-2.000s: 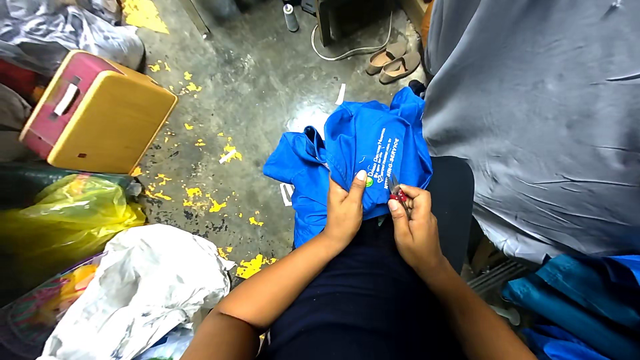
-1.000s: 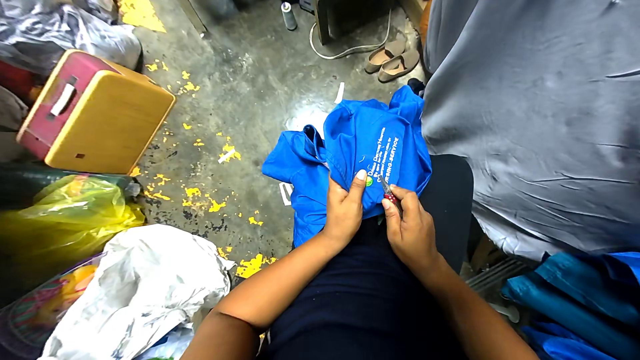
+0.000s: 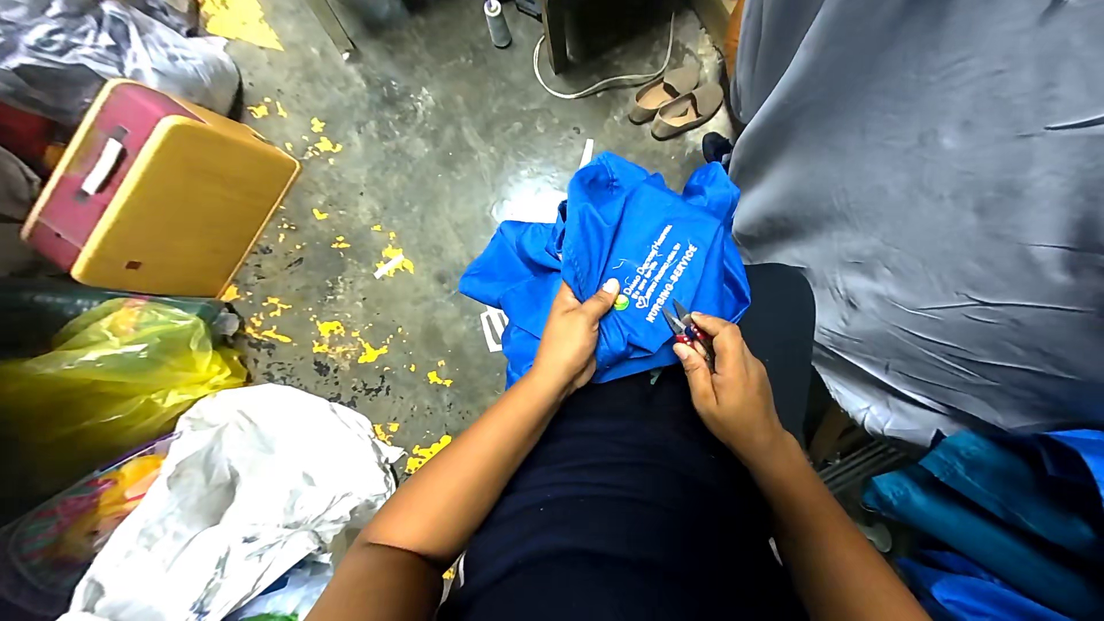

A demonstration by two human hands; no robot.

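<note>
A blue fabric garment [image 3: 638, 207] with white embroidered lettering and a small green emblem lies bunched over my lap. My left hand [image 3: 573, 332] grips its left part, the thumb on top beside the emblem and the fingers partly hidden by cloth. In my right hand [image 3: 720, 362] are small thread snips [image 3: 684, 326] with red on the handles, pinched between thumb and fingers. Their blades stand apart and point up and left, close to the lower end of the lettering. Loose white thread ends show on the embroidery.
Grey cloth [image 3: 914, 198] hangs at the right, above blue and teal fabric [image 3: 983, 509]. Brown shoes [image 3: 681, 102], a white cable [image 3: 595, 89] and a thread cone [image 3: 497, 23] are on the floor ahead. A yellow and red case [image 3: 185, 198] and plastic bags [image 3: 233, 483] line the left.
My right hand and the snips have shifted slightly away from the emblem, toward the lower end of the lettering, since one second ago. My left hand stays on the garment.
</note>
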